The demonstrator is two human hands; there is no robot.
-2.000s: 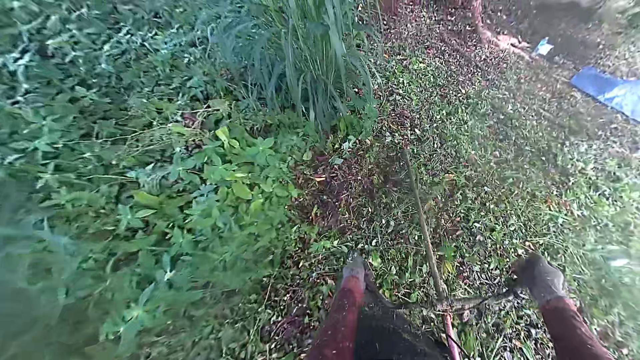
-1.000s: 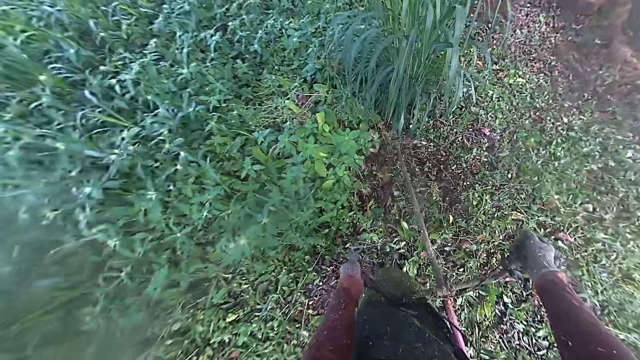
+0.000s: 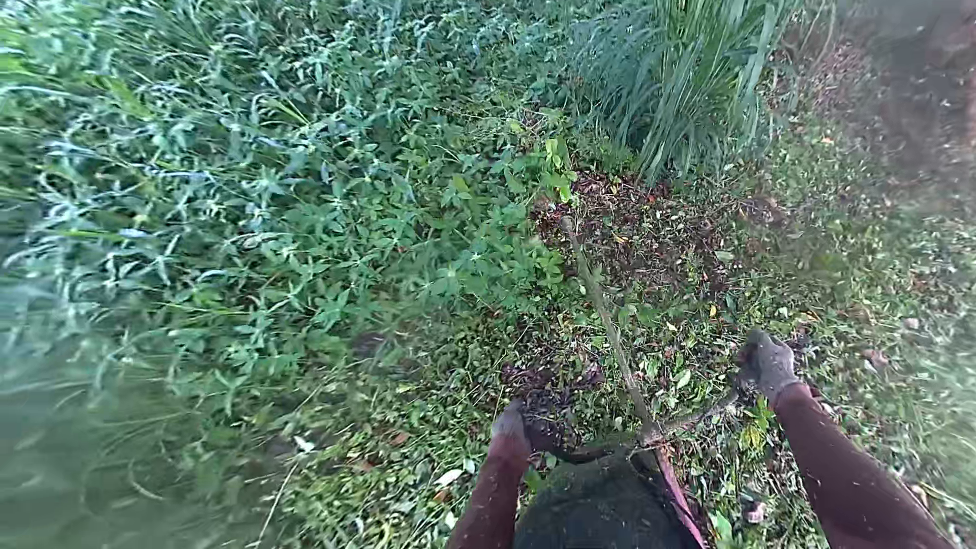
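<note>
My left hand (image 3: 511, 427), in a grey glove, is closed at the left end of a dark crossbar near the bottom centre. At lower right my right hand (image 3: 766, 364), gloved too, grips the other end of the handlebar (image 3: 698, 418). A long shaft (image 3: 610, 328) runs up and away from the bar's middle, like that of a brush cutter; its far end lies at the edge of the leafy weeds. A pinkish strap or tube (image 3: 677, 496) continues below the bar. What tool head there is cannot be made out.
Dense green weeds (image 3: 305, 229) fill the left and upper left. A clump of tall grass (image 3: 694, 84) stands beyond the shaft's end. Cut leaves and bare soil (image 3: 648, 236) lie around the shaft. Dark cloth (image 3: 602, 507) covers my front below the bar.
The view has turned left, and the blue sheet seen at upper right two seconds ago is out of sight. The shaft's far end now points more to the left. Both hands remain on the bar.
</note>
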